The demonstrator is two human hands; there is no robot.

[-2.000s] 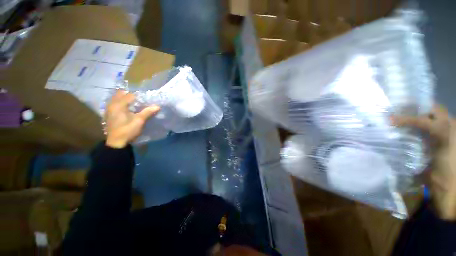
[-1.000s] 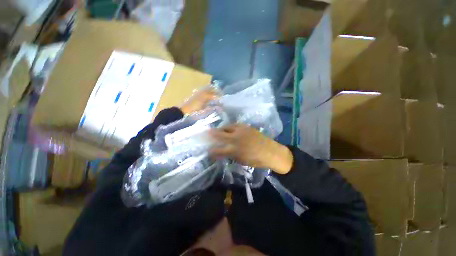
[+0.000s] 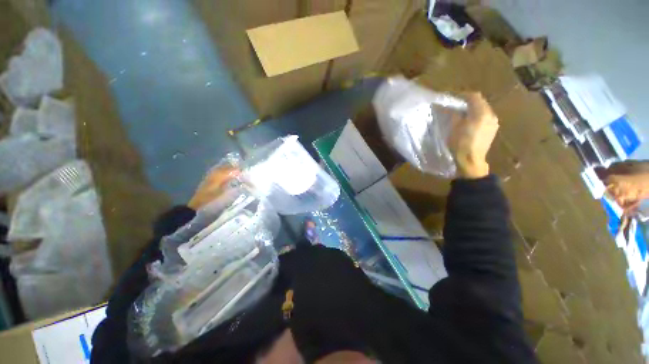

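Observation:
My left hand [image 3: 215, 186] holds several clear air column bags [image 3: 213, 245] with white devices inside, against my chest and left forearm. One bag [image 3: 295, 174] sticks out to the right of that hand with a round white part inside. My right hand [image 3: 475, 135] grips one more bagged white device [image 3: 418, 128] by its right end, above the near rows of inner cartons [image 3: 409, 179]. My left fingers are partly hidden behind the bags.
The green workbench edge [image 3: 370, 213] with white label sheets runs beside my right arm. Bagged units [image 3: 60, 234] lie in a carton at the left. Large cartons [image 3: 285, 21] stand ahead by the blue floor. Another person's hand [image 3: 630, 186] is over blue-and-white stacks at the far right.
My right hand has moved from the bundle at my chest out to the right, now with a single bagged device. The left hand keeps the others. The view has turned.

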